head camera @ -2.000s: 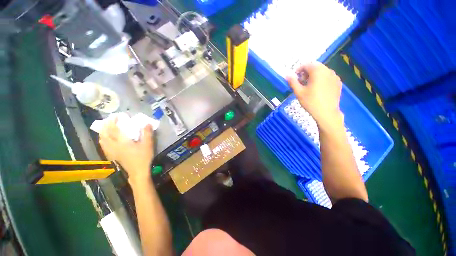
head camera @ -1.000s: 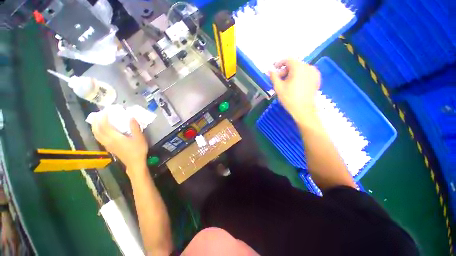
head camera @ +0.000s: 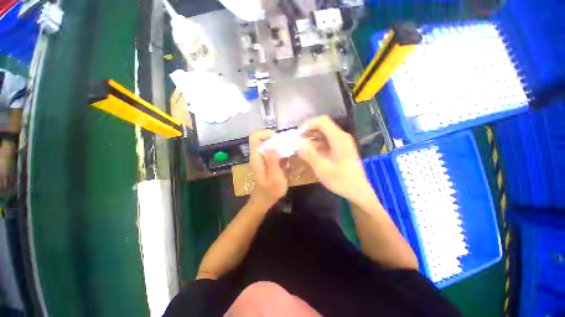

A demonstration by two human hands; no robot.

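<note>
My left hand (head camera: 269, 168) and my right hand (head camera: 331, 158) are together in front of the machine, above the brown ledge (head camera: 241, 179). Both hold a white housing (head camera: 286, 142) between their fingers; it is blurred, and whether it is one piece or several I cannot tell. The crumpled white cloth (head camera: 214, 99) lies on the grey machine table to the left, touched by neither hand.
A squeeze bottle (head camera: 193, 44) stands behind the cloth. Yellow-black posts flank the machine, left (head camera: 139, 111) and right (head camera: 384, 65). Blue trays of white parts, upper (head camera: 412, 131) and lower (head camera: 489, 217), are at right. A green conveyor (head camera: 87, 186) runs at left.
My left hand has let go of the cloth. My right hand has moved left from the upper tray, and both hands have met at the white housing. The camera view has turned.
</note>
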